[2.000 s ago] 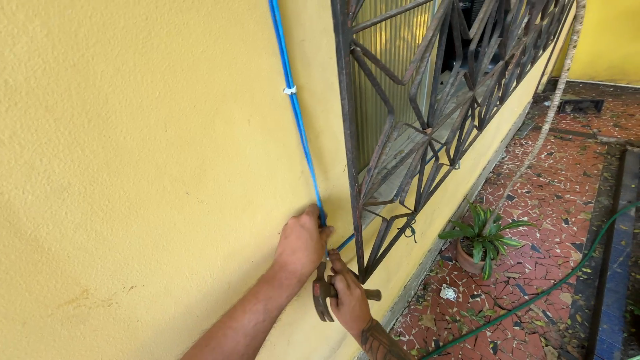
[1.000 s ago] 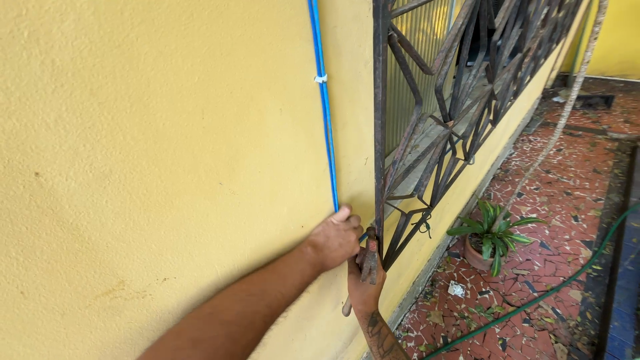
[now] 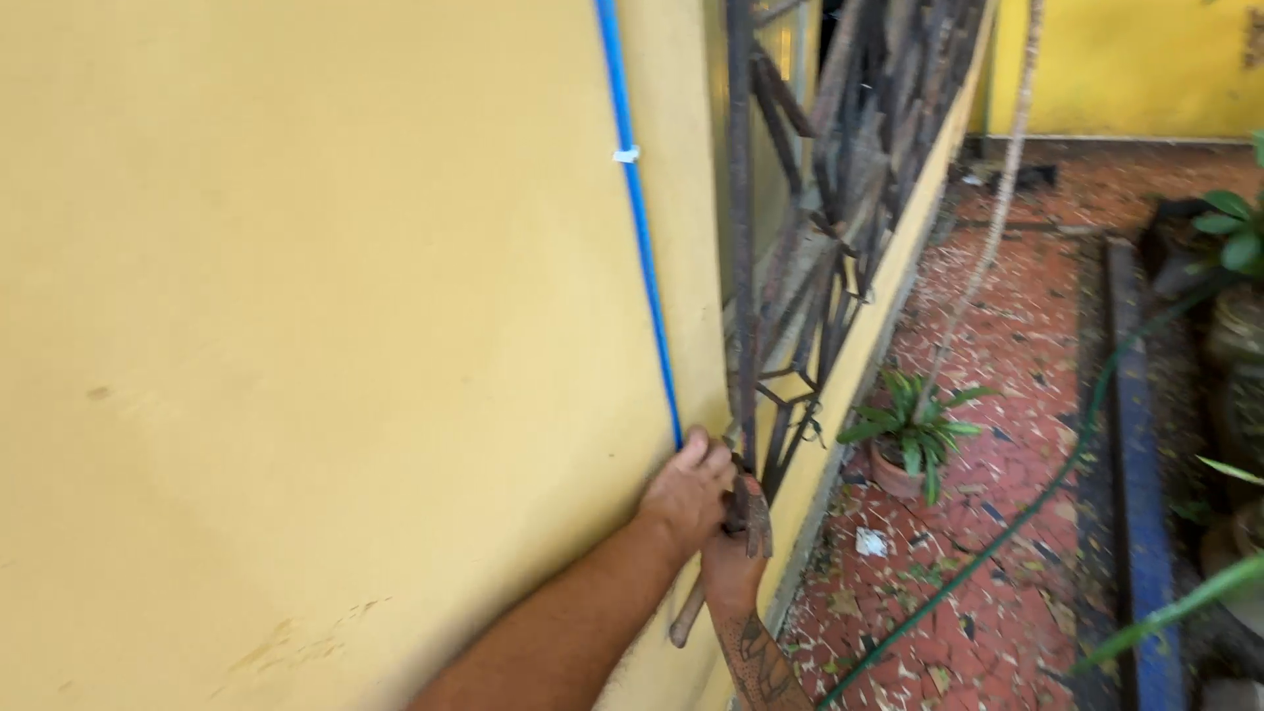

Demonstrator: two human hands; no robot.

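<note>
A blue cable [image 3: 644, 247] runs down the yellow wall [image 3: 346, 296], with a white cable clip [image 3: 626, 155] on its upper part. At the cable's lower visible end, my left hand [image 3: 691, 489] presses against the wall beside the corner; whether its fingers pinch the cable is hidden. Just below and to the right, my right hand [image 3: 733, 573] holds a claw hammer [image 3: 758, 513], its rusty claw pointing down and its handle end showing at the lower left of the hand. The two hands are close together, at the lower corner of the metal window grille [image 3: 743, 247].
Right of the wall lies a red mosaic tile floor [image 3: 1027, 415] with a potted plant [image 3: 897, 469], a rope [image 3: 1002, 197] rising from near it, and a green hose [image 3: 987, 553]. A blue beam [image 3: 1144, 494] runs along the floor's right side.
The view has shifted. The hammer head, earlier below my left hand, is now at its right, with the handle pointing down. My left hand has closed in on the cable near the grille corner.
</note>
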